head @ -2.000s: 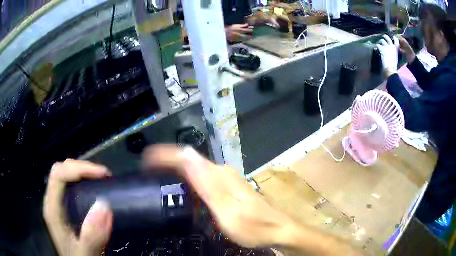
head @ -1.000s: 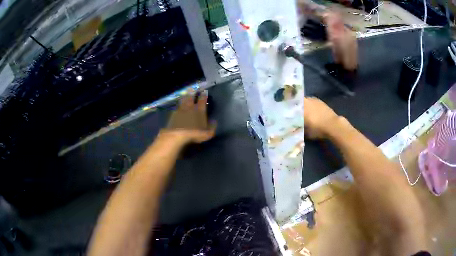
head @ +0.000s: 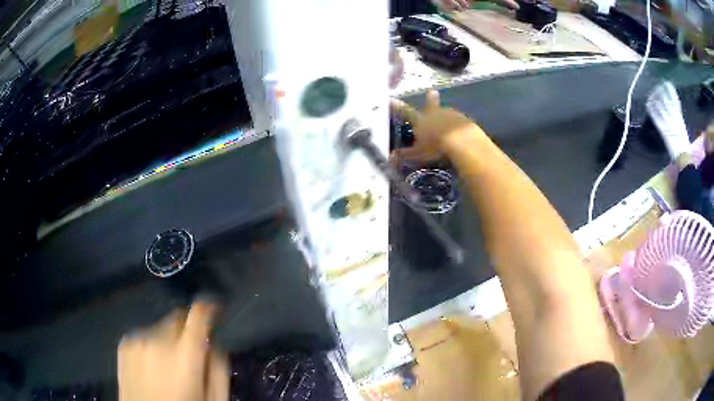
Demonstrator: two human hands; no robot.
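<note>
A black cylindrical unit stands on the dark conveyor belt at left, its ringed round end (head: 171,252) facing up. A second unit, round end (head: 432,190) up, stands on the belt just right of the metal upright. My left hand (head: 168,360) is blurred at the bottom left, below the first unit; its fingertips are unclear. My right hand (head: 429,131) is over the belt beyond the second unit, fingers spread near the upright. A dark thing (head: 404,133) shows at its fingers, partly hidden by the upright; whether it is gripped is unclear.
The perforated metal upright (head: 333,251) with a protruding rod (head: 415,196) stands between my arms. A pink fan (head: 665,278) and white cord are at right. Black tray stacks (head: 141,102) lie beyond the belt. Another person's gloved hand (head: 665,117) is at far right.
The unit held between both hands two seconds ago is no longer between them. My left hand has drawn back from the far belt edge to the near side. My right hand reaches farther across the belt.
</note>
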